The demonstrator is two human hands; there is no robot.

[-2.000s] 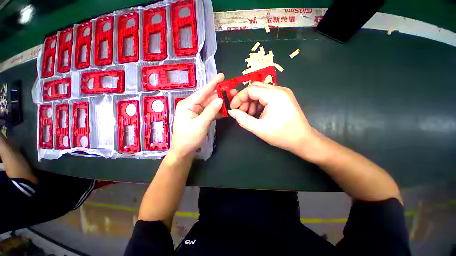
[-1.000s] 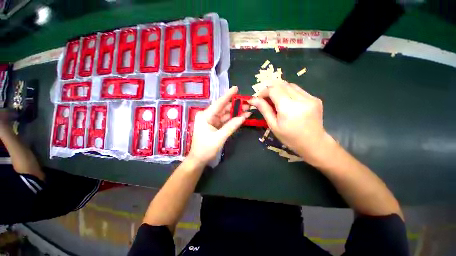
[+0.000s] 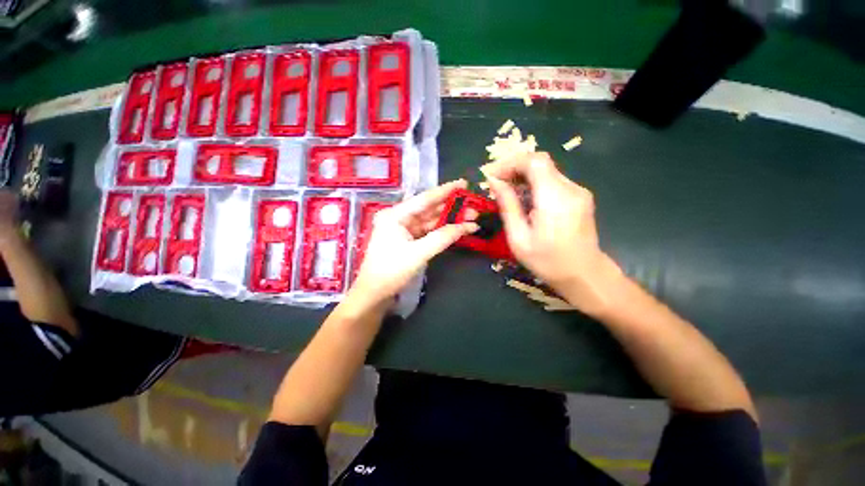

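A red plastic frame (image 3: 486,245) is held over the bench, right of the tray, tilted down to the right. My left hand (image 3: 400,242) grips its left end between thumb and fingers. My right hand (image 3: 552,216) is over its right part, with thumb and index fingertips close together near its upper edge. Whether a strip is between them is hidden. A heap of small pale strips (image 3: 510,145) lies just beyond my right fingertips. Longer tan strips (image 3: 537,293) lie nearer me, partly under my right hand.
A translucent tray (image 3: 228,237) with many red frames stands left; one lower-row pocket is empty. A black rectangular object (image 3: 690,65) is at upper right by the white edge strip (image 3: 588,84). Another person's forearm (image 3: 36,285) and a dark box (image 3: 57,180) are at far left.
The held frame has come lower and turned from slanting up to slanting down rightward. My right hand has moved with it; its fingertips now show near the frame's upper edge.
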